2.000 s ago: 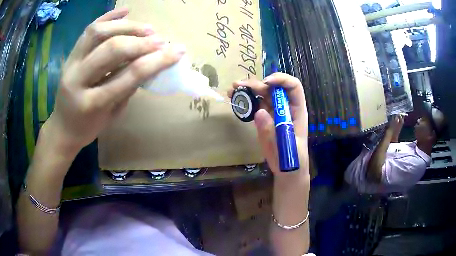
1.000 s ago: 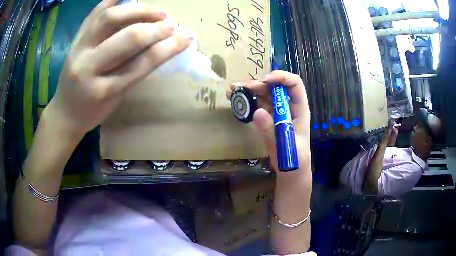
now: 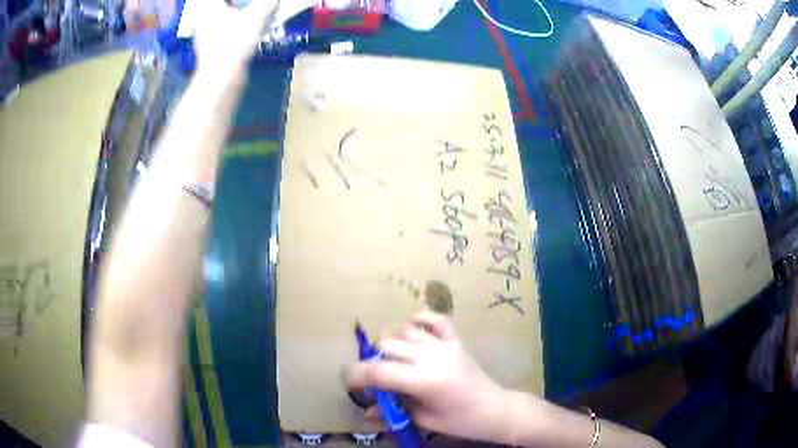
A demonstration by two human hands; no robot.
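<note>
My right hand [image 3: 429,372] is low over the cardboard sheet [image 3: 350,254] and holds a blue marker pen [image 3: 391,411], dark nib pointing up and left. A dark round part [image 3: 360,395] shows partly under its fingers. My left hand [image 3: 241,10] is stretched to the back left, blurred and partly cut off by the top edge; whether it holds anything is not clear. The sheet bears black handwriting and a dark damp spot [image 3: 438,297]. Rims of several round parts [image 3: 366,437] show below its near edge.
A stack of filled trays [image 3: 626,201] with blue marks stands at right under brown board. Another stack [image 3: 52,219] stands at left. A red box [image 3: 347,19], a small white item [image 3: 341,47] and a white cable [image 3: 525,31] lie at the back. Green mat [image 3: 241,219] shows between.
My left hand has moved from over the cardboard to the far back left, and the white bottle no longer shows. The view has shifted, showing more of the bench's back. My right hand is lower in view.
</note>
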